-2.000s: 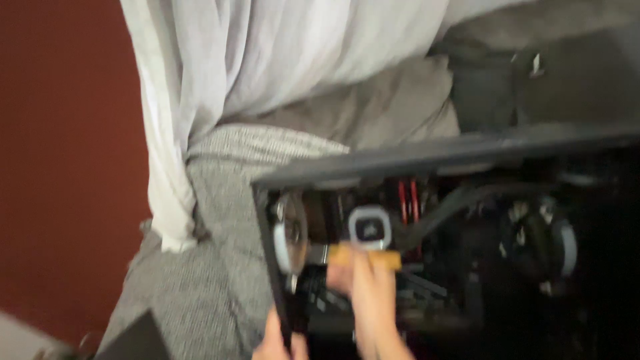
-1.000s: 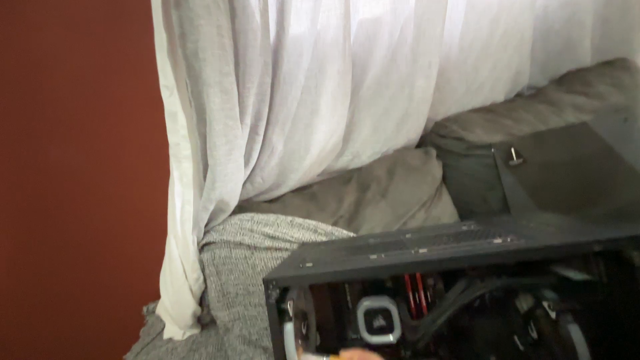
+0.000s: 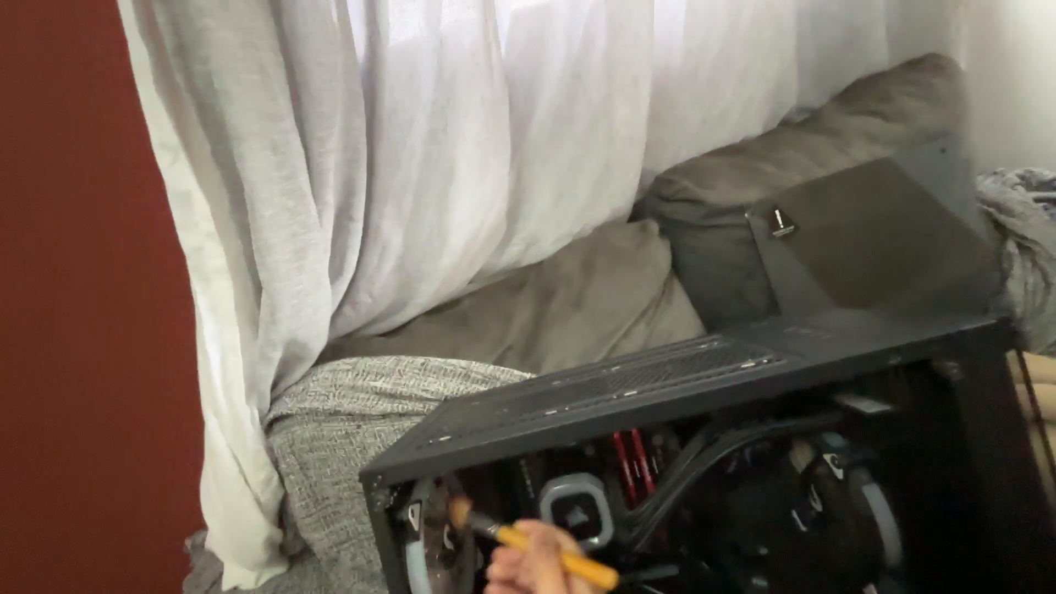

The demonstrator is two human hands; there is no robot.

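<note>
My right hand [image 3: 540,561] is closed around the yellow handle of a brush [image 3: 511,538] at the bottom of the view. The bristles point left and lie over or against a round fan [image 3: 437,536] inside the left end of an open black computer case [image 3: 577,404]. Just right of the brush is a square pump block with a pale ring [image 3: 577,503]. Red memory modules [image 3: 634,466] and black cables [image 3: 685,478] lie beyond it. Another fan [image 3: 879,511] shows at the right. My left hand is out of view.
A dark panel [image 3: 891,231] leans on grey cushions [image 3: 569,305] behind the case. White curtains [image 3: 462,165] hang behind, with a red-brown wall [image 3: 74,297] at the left. Grey textured fabric [image 3: 330,462] lies left of the case.
My left hand, at the case's left edge two seconds ago, is out of view now. The view has tilted up. My right hand still holds the brush by the left fan.
</note>
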